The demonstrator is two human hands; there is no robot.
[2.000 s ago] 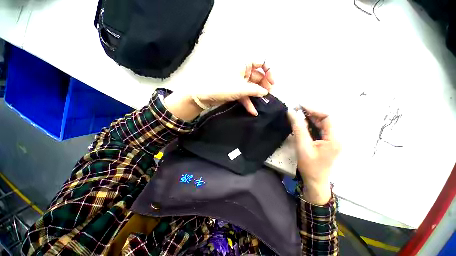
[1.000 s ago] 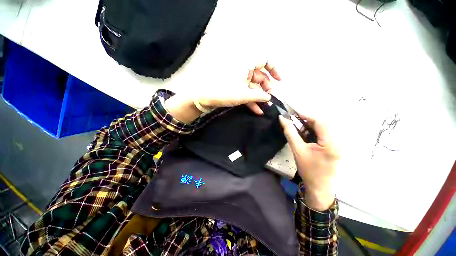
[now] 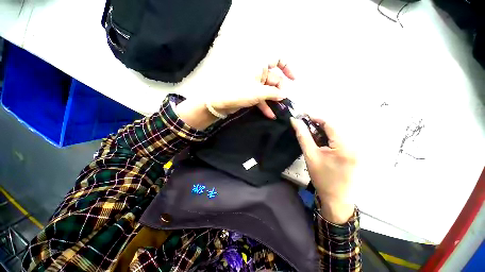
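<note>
A small black bag (image 3: 250, 141) with a white label (image 3: 249, 163) hangs over the table edge, above the dark apron (image 3: 234, 199). My left hand (image 3: 244, 101) pinches its upper rim between thumb and fingers. My right hand (image 3: 327, 156) is closed around dark thread snips (image 3: 315, 130). Their blades point up and left, at the bag's top corner, close to my left fingertips. Whether the blades touch a thread cannot be told.
A larger black bag (image 3: 167, 37) with a frayed edge lies at upper left on the white table (image 3: 340, 64). Cut threads (image 3: 410, 139) lie at right. A dark heap (image 3: 468, 18) is at upper right. A blue bin (image 3: 37, 95) stands below left; a red-edged frame (image 3: 468, 223) is at lower right.
My right hand has moved left and slightly up with the snips, towards the bag's corner. The blades, visibly apart a second ago, are now less visible. My left hand has barely shifted.
</note>
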